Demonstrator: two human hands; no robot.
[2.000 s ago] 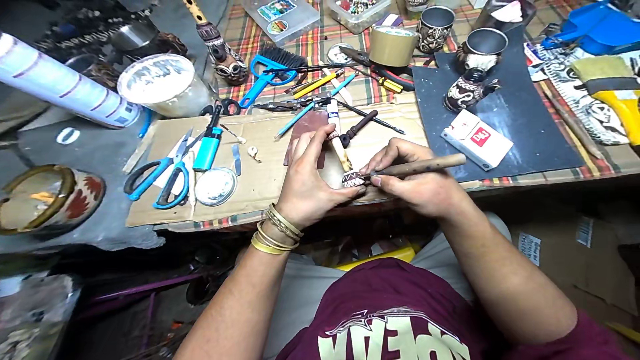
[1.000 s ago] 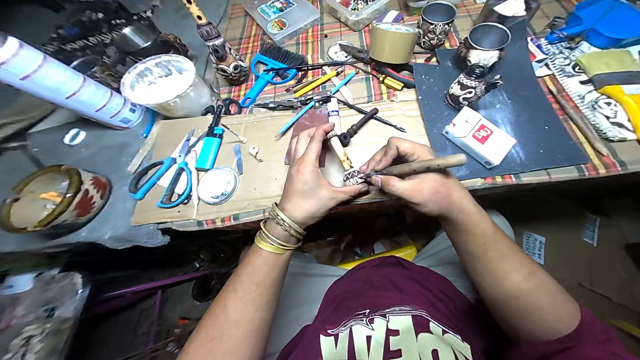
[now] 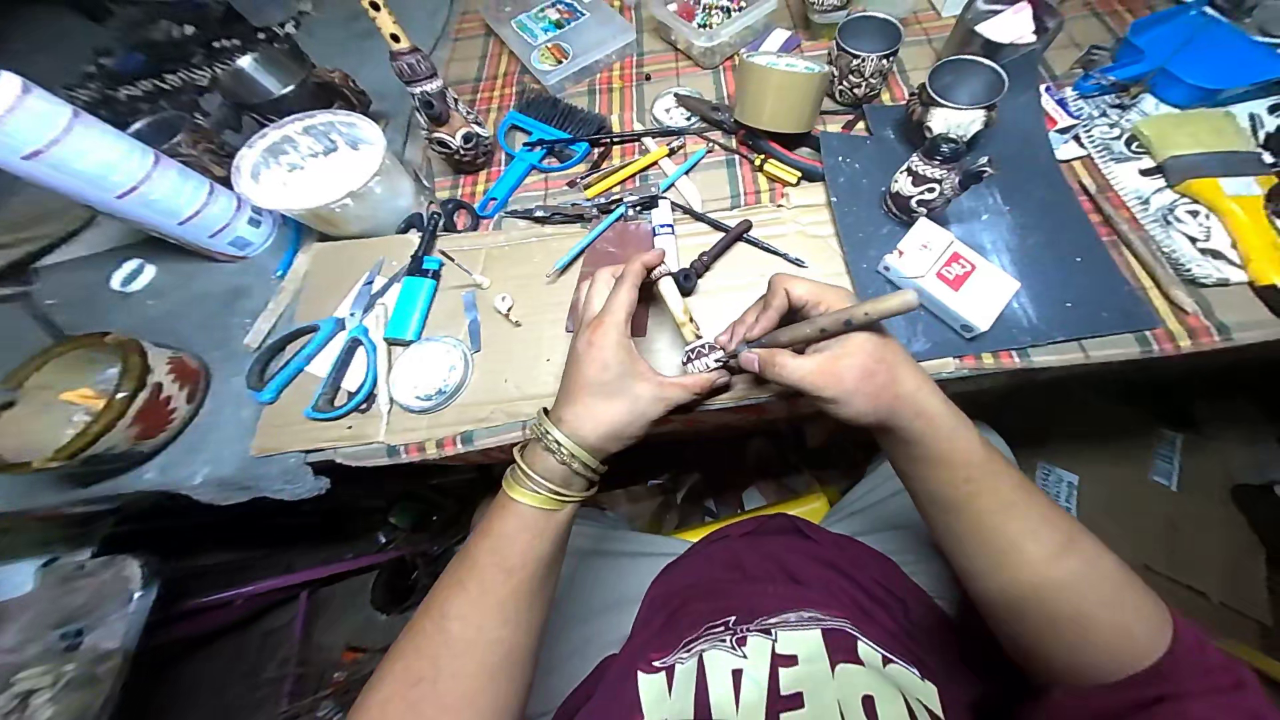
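Note:
Near the cardboard's front edge, my left hand (image 3: 615,370) grips a small carved piece (image 3: 703,356) with a dark and white zigzag pattern and a pale stem (image 3: 677,305). My right hand (image 3: 835,350) holds a wooden-handled tool (image 3: 840,320) like a pen, its tip at the patterned piece; the tip itself is too small to make out. Just beyond my fingers lie a dark carved pipe (image 3: 715,257), a white tube (image 3: 664,232) and a reddish-brown sheet (image 3: 610,260), partly hidden by my left hand.
Blue-handled scissors (image 3: 330,350), a turquoise lighter (image 3: 412,300) and a round lid (image 3: 430,375) lie left on the cardboard (image 3: 520,400). A cigarette box (image 3: 950,277) and carved cups (image 3: 865,60) stand right. Pliers (image 3: 775,150), a blue brush (image 3: 535,150) and a tape roll (image 3: 782,92) are behind.

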